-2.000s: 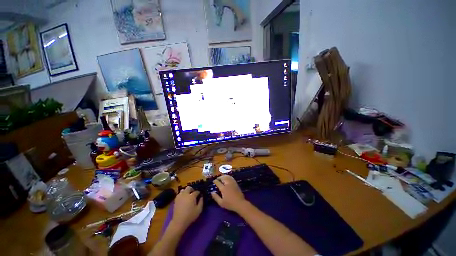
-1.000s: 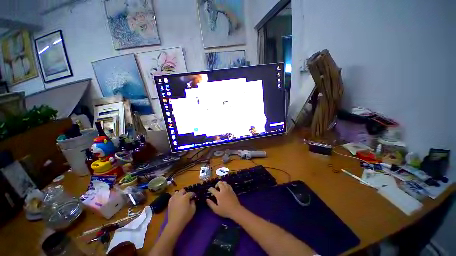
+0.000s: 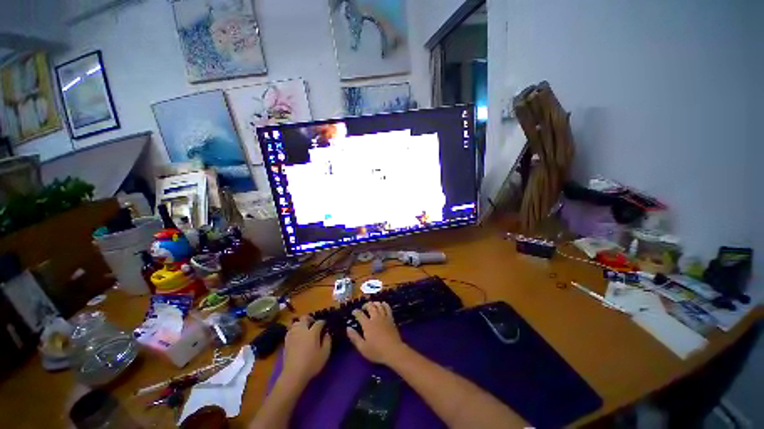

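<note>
My left hand (image 3: 307,345) and my right hand (image 3: 377,332) rest on the left part of the black keyboard (image 3: 415,303), fingers on the keys. Both hands are bare and apart, holding nothing. The monitor (image 3: 369,180) stands behind the keyboard and shows white windows on a dark desktop. The purple and dark desk mat (image 3: 519,377) lies under my forearms. The mouse (image 3: 500,323) sits on the mat's right part, untouched. The dark smartphone (image 3: 374,403) lies on the mat between my forearms, partly cut off by the bottom edge.
Left are a crumpled white tissue (image 3: 219,384), a pink and white pack (image 3: 178,338), a clear glass jar (image 3: 102,348) and a toy figure (image 3: 172,260). Small white devices (image 3: 343,289) lie behind the keyboard. Driftwood (image 3: 544,159) stands right of the monitor; papers (image 3: 666,323) lie far right.
The view has shifted slightly to the right since the oldest frame. My hands stay on the keyboard, with small changes in finger position.
</note>
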